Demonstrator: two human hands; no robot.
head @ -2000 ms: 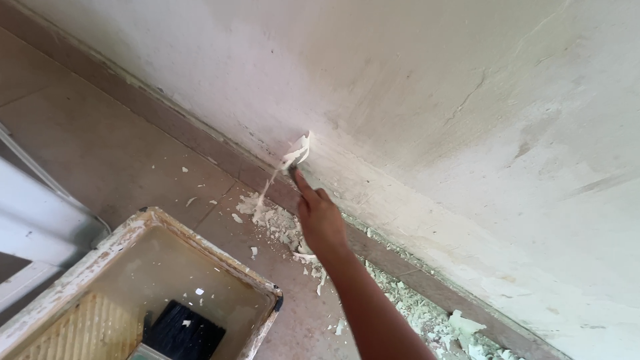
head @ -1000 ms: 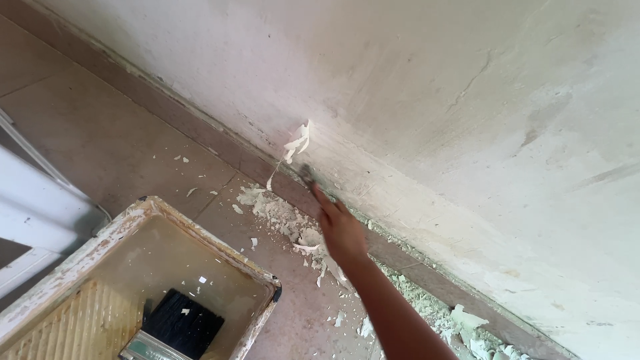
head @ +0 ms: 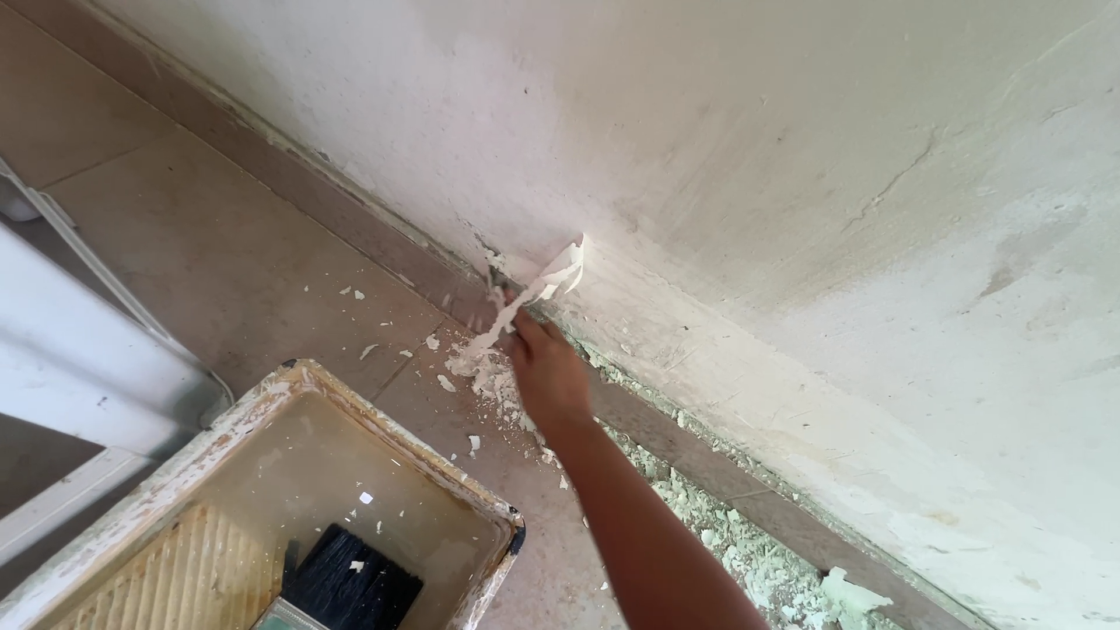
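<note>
My right hand (head: pixel 549 372) reaches in from the bottom edge and grips a scraper (head: pixel 497 282), mostly hidden by fingers and peelings, its tip against the wall's foot just above the baseboard. A curled strip of peeling paint (head: pixel 560 271) still clings to the wall (head: pixel 700 157) and hangs down across the fingertips. Under the hand, loose paint flakes (head: pixel 494 381) lie heaped on the tiled floor. My left hand is out of the frame.
A paint-crusted tray (head: pixel 402 437) with murky liquid and a wide black-bristled brush (head: pixel 354 577) stands at lower left. A white metal frame (head: pixel 79 341) is beside it. More flakes (head: pixel 744 542) line the baseboard (head: pixel 643 420) at lower right.
My right hand has moved left along the baseboard with the scraper, past the hanging paint strip. Earlier the scraper was at the strip's base, then just right of it.
</note>
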